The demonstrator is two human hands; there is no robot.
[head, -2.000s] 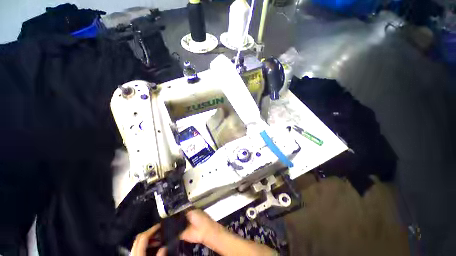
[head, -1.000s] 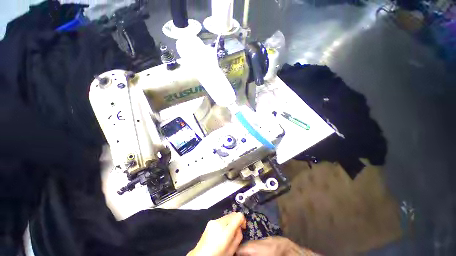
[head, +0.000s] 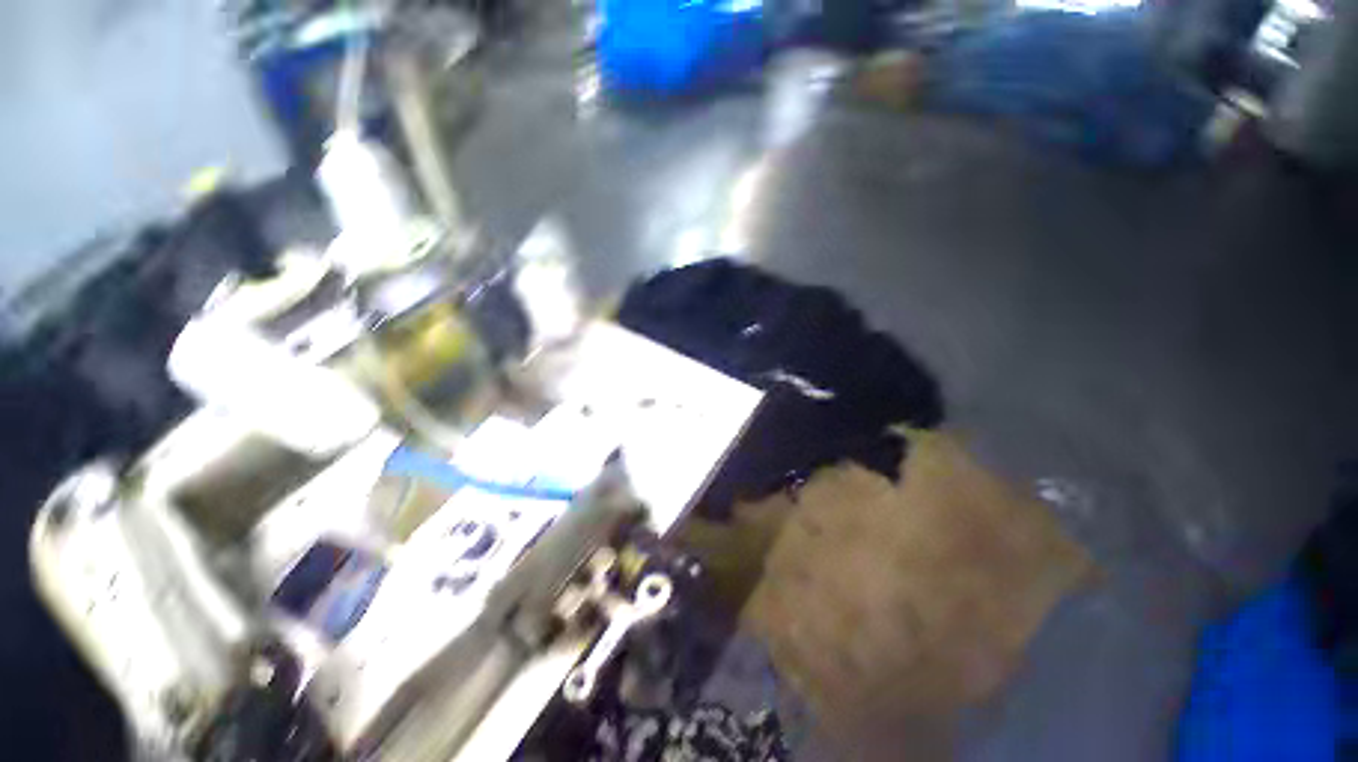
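Note:
The cream sewing machine (head: 127, 596) fills the lower left of the head view, blurred by motion. Its pale lever linkage (head: 618, 640) with round end holes hangs below the arm front. The white lamp (head: 268, 372) with a blue neck (head: 477, 474) lies across the machine. The smartphone (head: 331, 584) shows in the machine opening. Black cloth (head: 45, 447) is at the left edge. Neither of my hands is in view.
A white tabletop (head: 670, 410) extends right of the machine. A black cloth heap (head: 804, 372) lies beyond it, beside brown board (head: 909, 581) on the grey floor (head: 1132, 357). Blue items stand at the top (head: 678, 45) and lower right (head: 1266, 685). A white thread cone (head: 362, 186) is behind the machine.
The view has swung right and blurred, so the machine sits further left and lower. Both hands, seen at the bottom a second ago, are out of the picture. More floor shows at right.

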